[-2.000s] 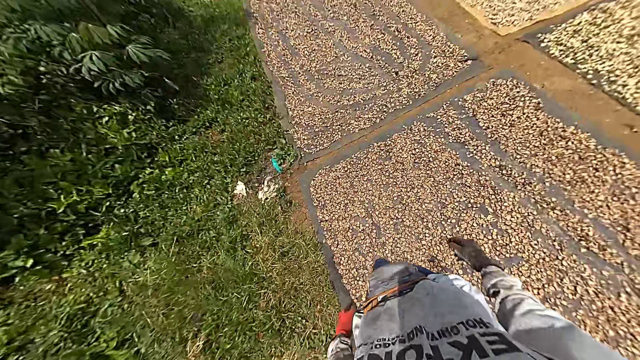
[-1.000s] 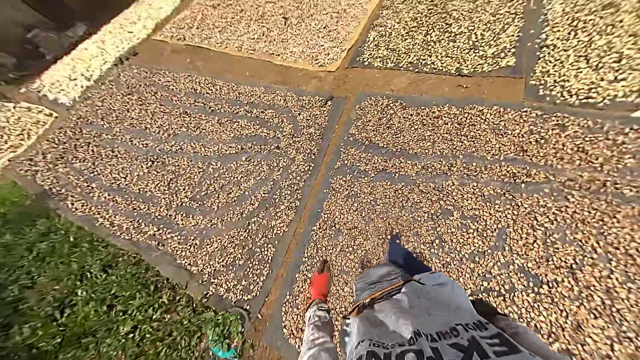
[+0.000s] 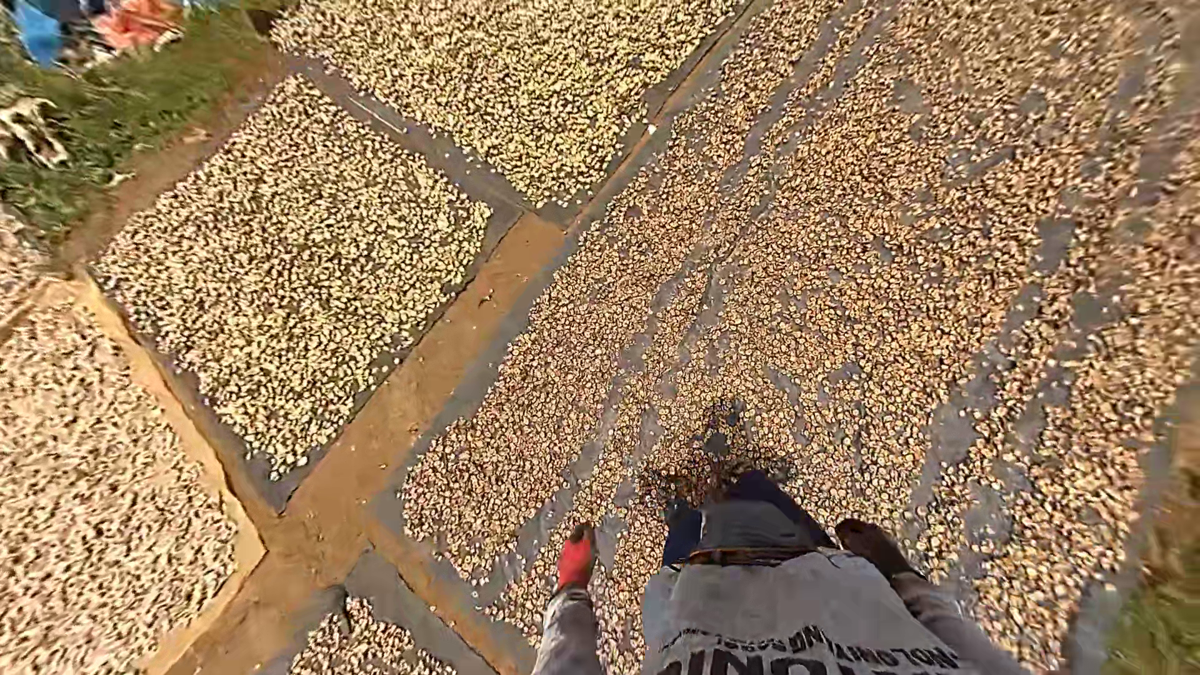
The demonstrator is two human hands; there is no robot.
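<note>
My left hand, in a red and dark glove, hangs low beside my body over a dark sheet covered with brown-and-cream chopped pieces. On the other side of my body is my right hand, in a dark glove. Nothing shows in either hand, and how the fingers are set is too blurred to tell. Between the hands are my dark trousers and a pale apron-like cloth that bears printed writing. My feet are not plainly seen.
Paler pieces lie on dark sheets at the upper left and top. A tan-edged sheet lies at the far left. Strips of bare brown soil run between the sheets. Grass and blue and orange items are in the top left corner.
The view has swung widely toward the right. My right hand, partly hidden by the cloth one second ago, now shows beside it. My left hand remains out at the left of my body.
</note>
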